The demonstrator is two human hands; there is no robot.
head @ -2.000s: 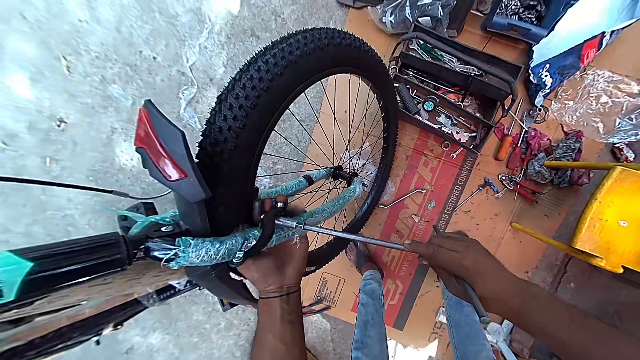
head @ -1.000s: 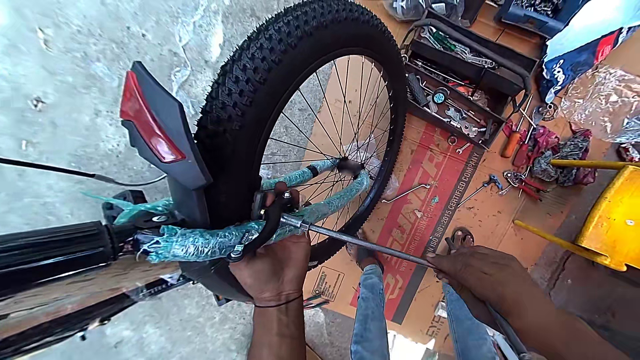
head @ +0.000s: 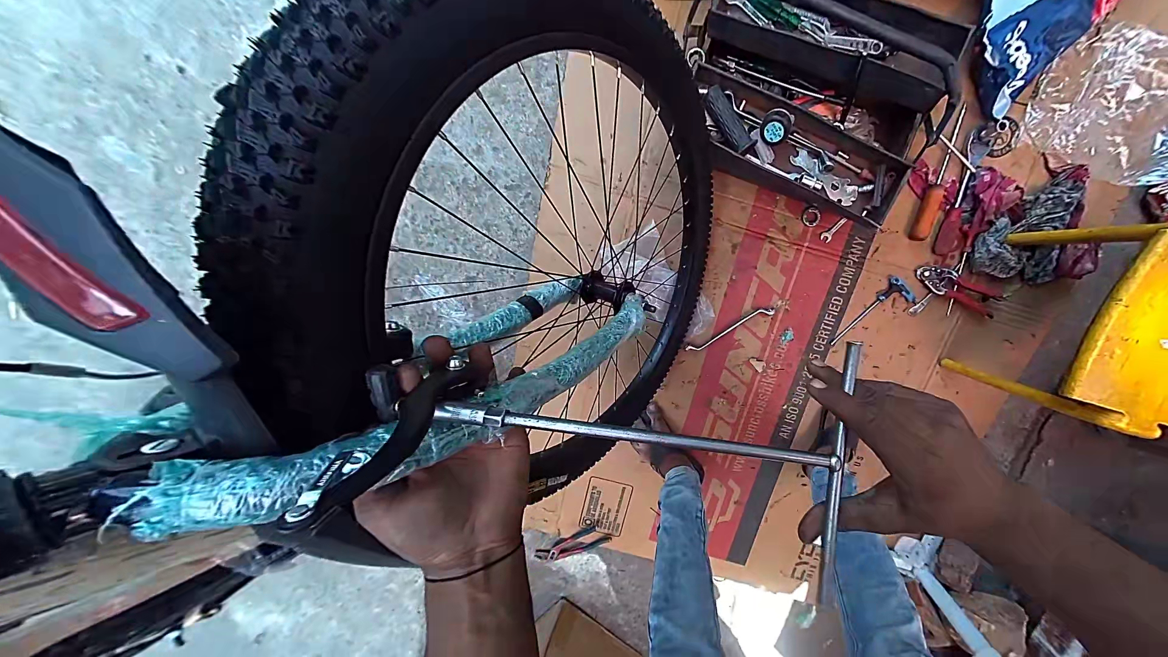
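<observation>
A bicycle's fork [head: 246,488], wrapped in teal film, holds a spoked wheel with a knobby black tire [head: 301,182]. My left hand [head: 447,484] grips around the fork and a black brake arm [head: 415,429], fingers curled up beside the brake pad [head: 388,388]. A steel T-handle socket wrench [head: 666,438] has its socket end at the brake arm. At its crossbar is my right hand [head: 899,456], fingers spread to either side, the thumb and a finger touching the bar. The bolt inside the socket is hidden.
Beyond the wheel stands an open toolbox [head: 794,173] full of tools on flattened cardboard [head: 620,547]. A bent metal rod [head: 730,328], a blue-handled hex key [head: 876,306], pliers [head: 958,287] and a screwdriver [head: 929,205] lie there. A yellow object [head: 1122,347] is at right.
My right hand has changed its hold on the T-handle; its fingers are now spread and the crossbar is plainly visible. The left hand stays at the brake arm. The view is closer.
</observation>
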